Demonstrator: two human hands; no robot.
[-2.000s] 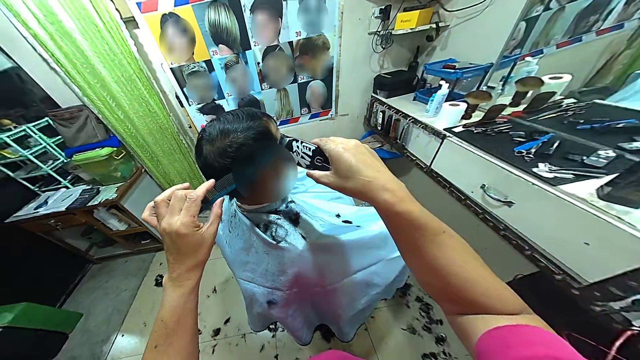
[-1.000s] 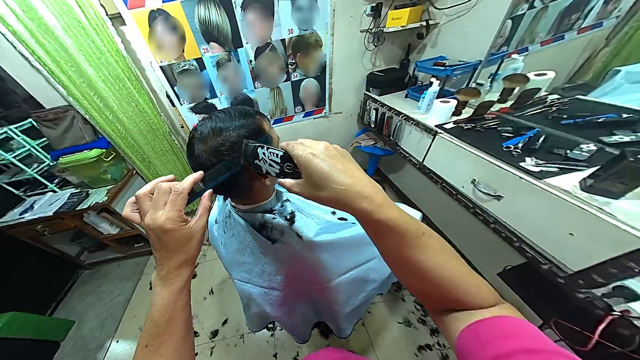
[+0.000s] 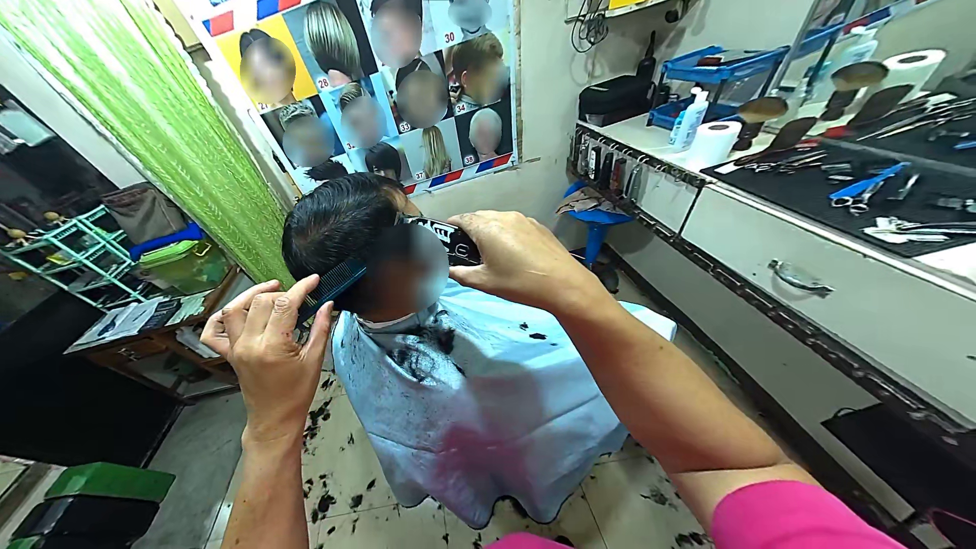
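A seated person with short black hair [image 3: 335, 217] wears a pale blue barber's cape [image 3: 503, 381] with cut hair on it. My left hand [image 3: 271, 335] holds a dark comb [image 3: 335, 284] between thumb and fingers, its teeth at the lower side of the head. In my right hand [image 3: 518, 255] is a black hair clipper [image 3: 450, 240] with white markings, its front end near the side of the head. A blurred patch hides part of the head beside the clipper.
At the right, a counter [image 3: 808, 297] carries scissors [image 3: 862, 191], a paper roll [image 3: 714, 143], a pump bottle [image 3: 690, 122] and brushes. A blue stool [image 3: 597, 225] stands beyond the cape. Cut hair lies on the tiled floor [image 3: 358, 526]. A green curtain [image 3: 160, 114] hangs at left.
The person's head has turned since one second ago, with the blurred patch again beside the clipper. Both hands keep their hold on comb and clipper.
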